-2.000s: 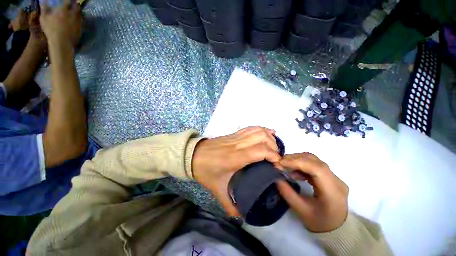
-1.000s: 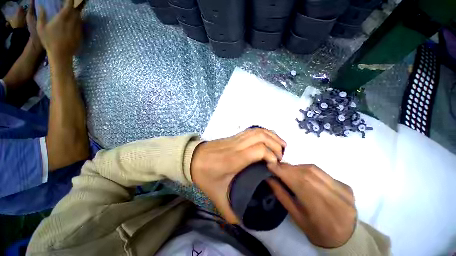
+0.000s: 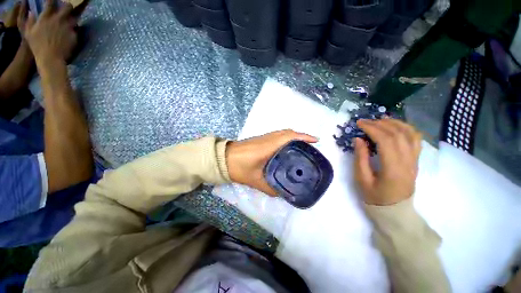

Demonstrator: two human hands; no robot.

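My left hand (image 3: 254, 160) holds a dark grey housing cup (image 3: 299, 174) by its side over the white foam sheet. A rounded-square face with a round centre hole is turned up towards me. My right hand (image 3: 391, 157) is over the pile of small black clips (image 3: 348, 134) to the right of the cup. Its thumb and fingers are apart. The hand covers much of the pile, and whether its fingertips touch or grip a clip cannot be told.
Stacked dark housings (image 3: 254, 34) stand at the back. A green post (image 3: 423, 60) and a black strip with white dots (image 3: 464, 106) are at the right. Bubble wrap (image 3: 165, 86) lies under the foam sheet (image 3: 331, 240). Another person's arm (image 3: 65, 126) is at the left.
My right hand has left the cup and moved right and up to the clip pile. The cup has turned in my left hand, from its open hollow side to a flatter face with a centre hole.
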